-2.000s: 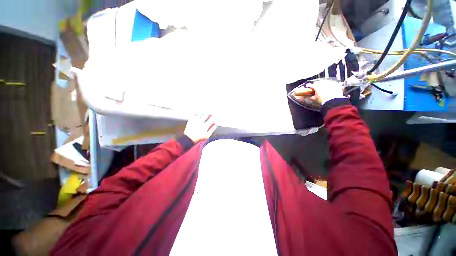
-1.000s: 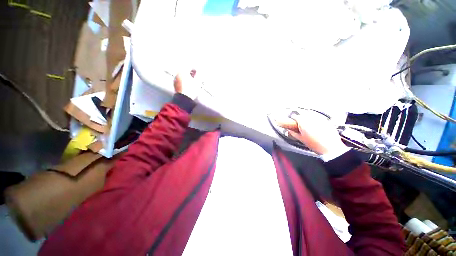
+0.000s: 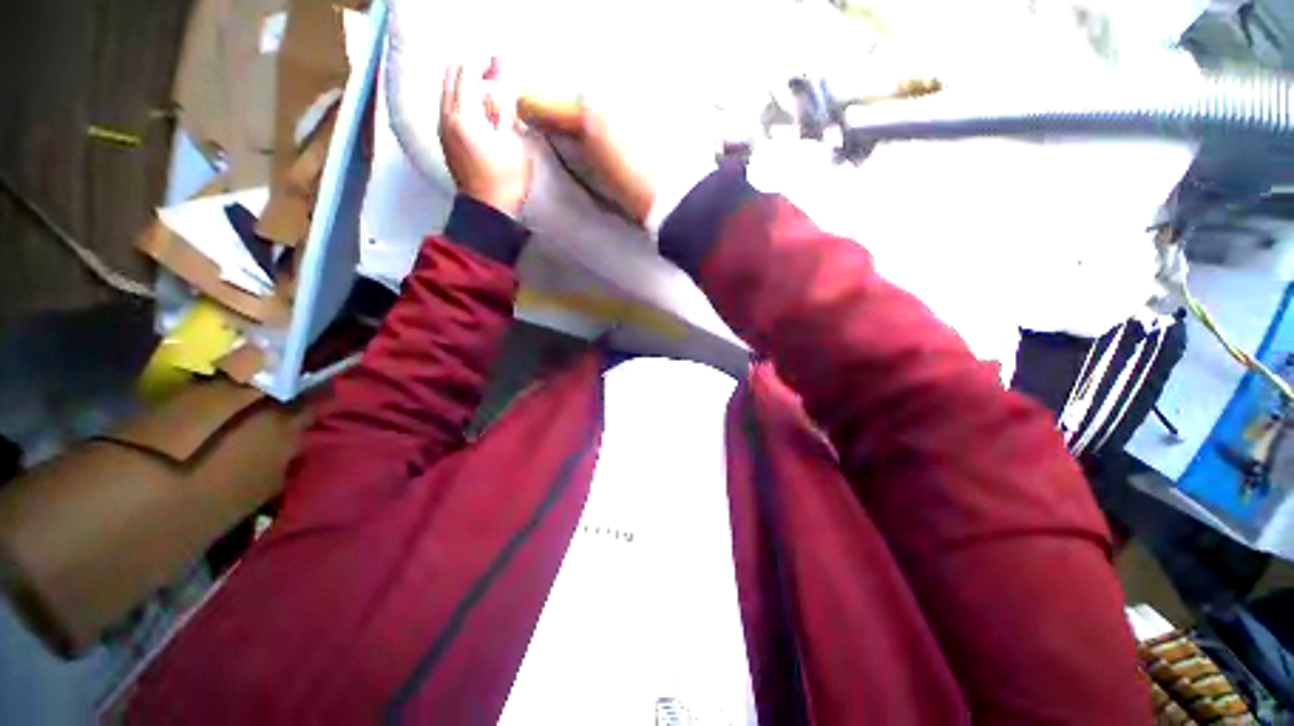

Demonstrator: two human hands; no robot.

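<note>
The white padded ironing table (image 3: 908,255) is overexposed, and white cloth on it cannot be told apart from the cover. My right hand (image 3: 610,163) is closed on the orange-brown handle of the steam iron (image 3: 551,114) near the table's left end; most of the soleplate is hidden or washed out. My left hand (image 3: 485,142) rests at the table's left edge, just left of the iron, fingers pointing away from me. Whether it grips cloth cannot be told. A grey ribbed hose (image 3: 1050,116) reaches in from the right behind my right wrist.
The black iron rest (image 3: 1114,372) with pale cords is at the table's right. A blue-topped bench (image 3: 1237,440) with small tools stands beyond it. Cardboard scraps (image 3: 213,241) and a brown roll (image 3: 128,511) lie at left, beside an upright pale board (image 3: 329,213).
My right hand has carried the iron from the black rest leftward along the table to beside my left hand. The view has shifted left. The ribbed hose has come into view.
</note>
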